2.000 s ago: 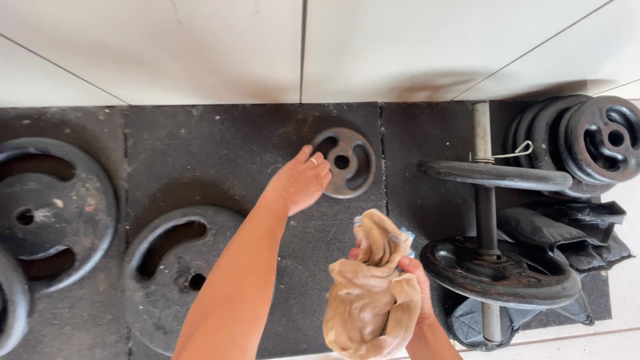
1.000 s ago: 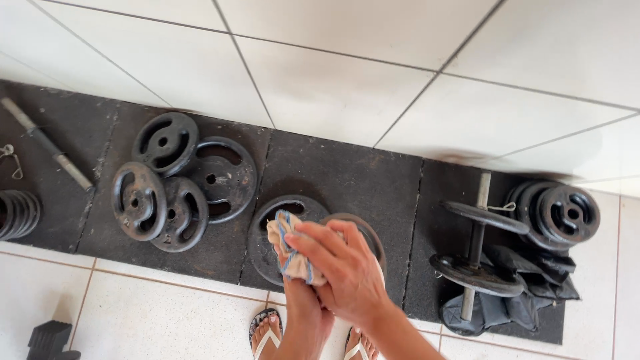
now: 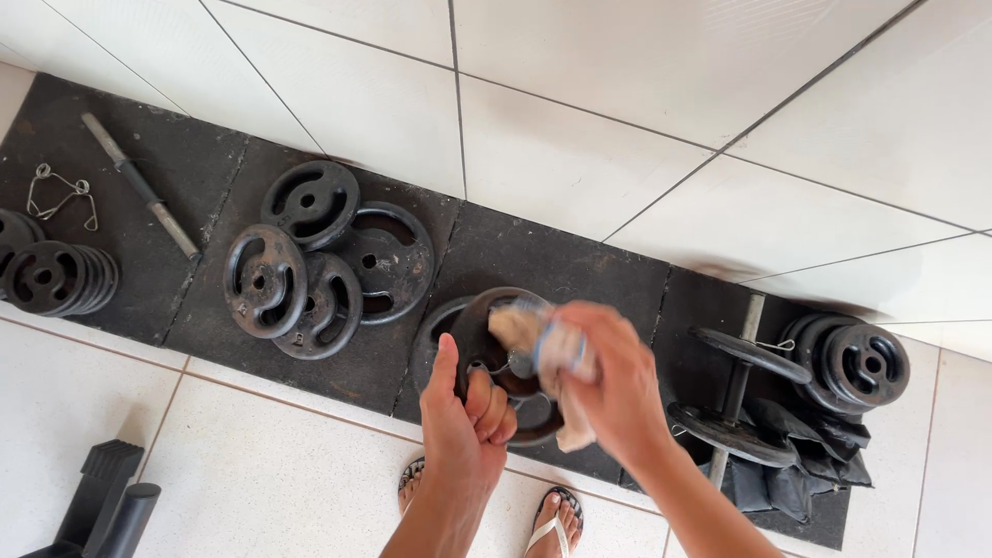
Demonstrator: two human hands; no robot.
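My left hand (image 3: 469, 415) grips a dark iron weight plate (image 3: 474, 329) at its lower edge, with fingers through an opening. My right hand (image 3: 608, 372) holds a bunched beige cloth with blue stripes (image 3: 564, 349) against the right side of that plate; both hand and cloth are blurred. The held plate is raised above another weight plate (image 3: 432, 329) on the black rubber mat (image 3: 558, 248). Part of one more plate (image 3: 539, 422) shows below the cloth. The fingers and cloth hide much of the held plate.
Left of my hands lie several overlapping plates (image 3: 370, 260), a short dumbbell bar (image 3: 143, 190), spring clips (image 3: 58, 194) and stacked small plates (image 3: 46, 277). To the right are a loaded dumbbell (image 3: 736, 387), black bags (image 3: 790, 484) and stacked plates (image 3: 868, 364) by the tiled wall (image 3: 573, 139).
Two seconds ago one hand reached to a small plate on the mat while the other held the cloth. Now my left hand grips a plate and my right hand has the cloth against it. The view has shifted.
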